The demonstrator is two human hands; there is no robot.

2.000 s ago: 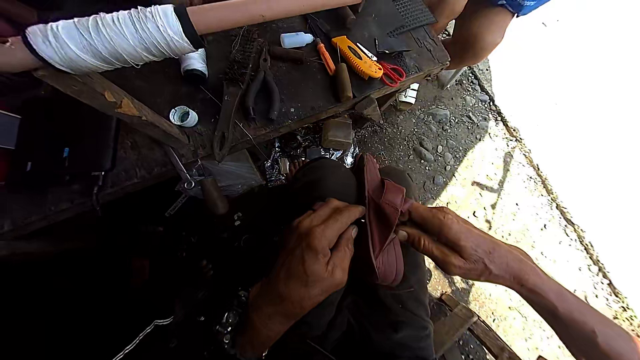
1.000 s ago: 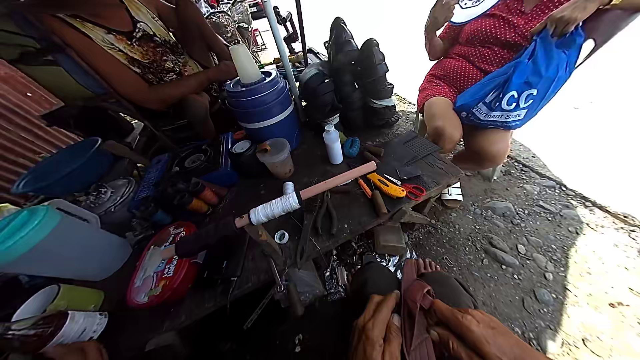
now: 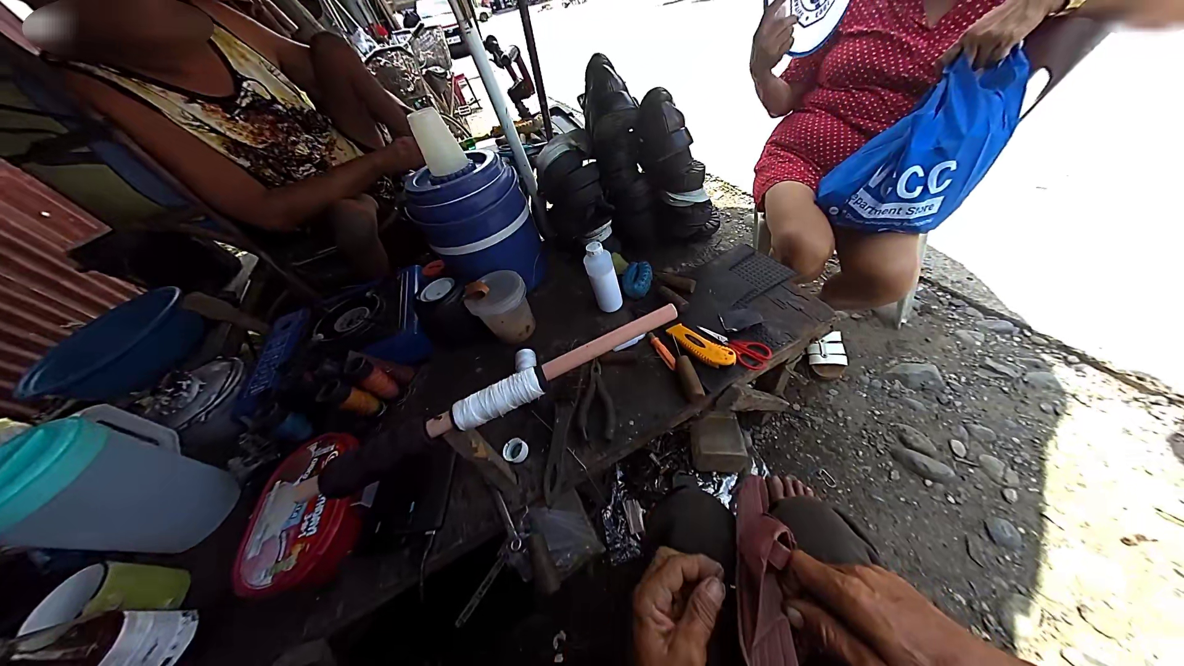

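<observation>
A reddish-brown sandal (image 3: 760,592) lies lengthwise over my lap at the bottom of the view. My right hand (image 3: 860,601) grips its strap and edge from the right. Close to the sandal's left side is my left hand (image 3: 678,601), its thumb and fingertips brought together; whether a thin thread or needle is between them cannot be told. On the dark wooden table beyond are pliers (image 3: 597,402), a yellow utility knife (image 3: 700,345), red-handled scissors (image 3: 751,353), an orange-handled tool (image 3: 662,351) and a wooden rod wound with white thread (image 3: 499,400).
A blue water cooler (image 3: 481,222), a white bottle (image 3: 603,277) and a red-rimmed plastic tub (image 3: 296,518) stand on the table. A seated person is behind it at left; another, holding a blue bag (image 3: 925,157), sits at right. A wooden block (image 3: 719,442) is near my knees.
The view has lifted and widened greatly, bringing in the seated people. My left hand, at the sandal's edge two seconds ago, is now slightly apart from it. My right hand still holds the sandal.
</observation>
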